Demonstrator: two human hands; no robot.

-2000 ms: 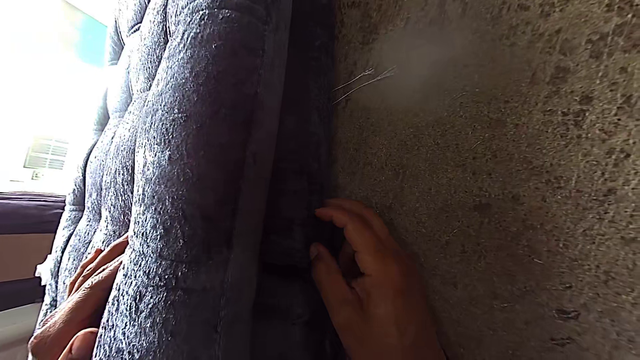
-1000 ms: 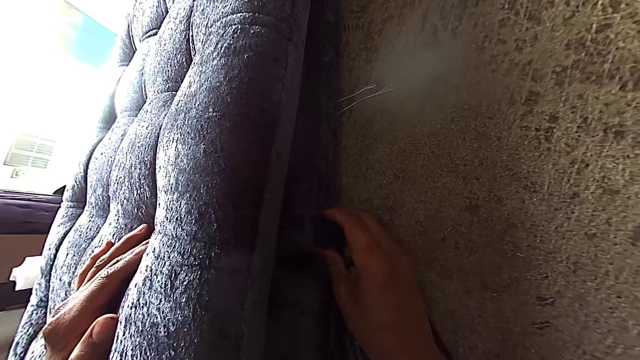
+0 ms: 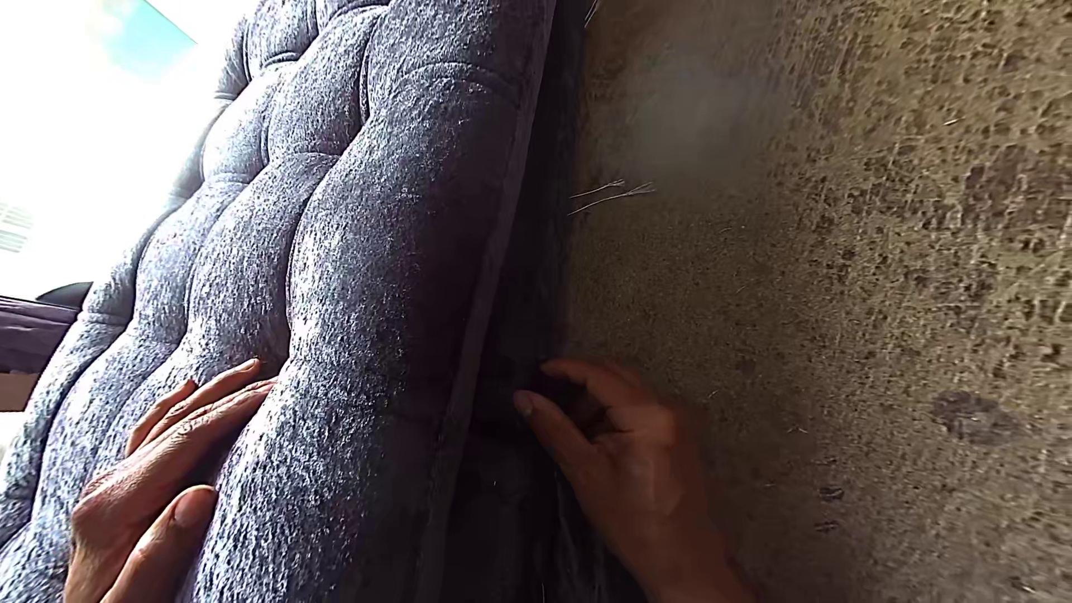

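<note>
A tufted piece of upholstery in blue-grey fabric runs from the lower left to the top middle. My left hand rests on its padded face, fingers lying in a fold and thumb a little apart. Along its right side runs a piped seam, and beyond that hangs dark cloth. At the edge of this cloth is my right hand, its thumb and index finger curled with a gap between the tips. Shadow hides whether it pinches any of the dark cloth.
A rough, stained brown surface fills the right side. Thin pale threads stick out over it from the dark cloth's edge. Purple fabric shows at the far left, below a bright, washed-out area.
My left hand now lies farther onto the padded face than two seconds ago. My right hand stays by the dark cloth, with its fingers slightly shifted.
</note>
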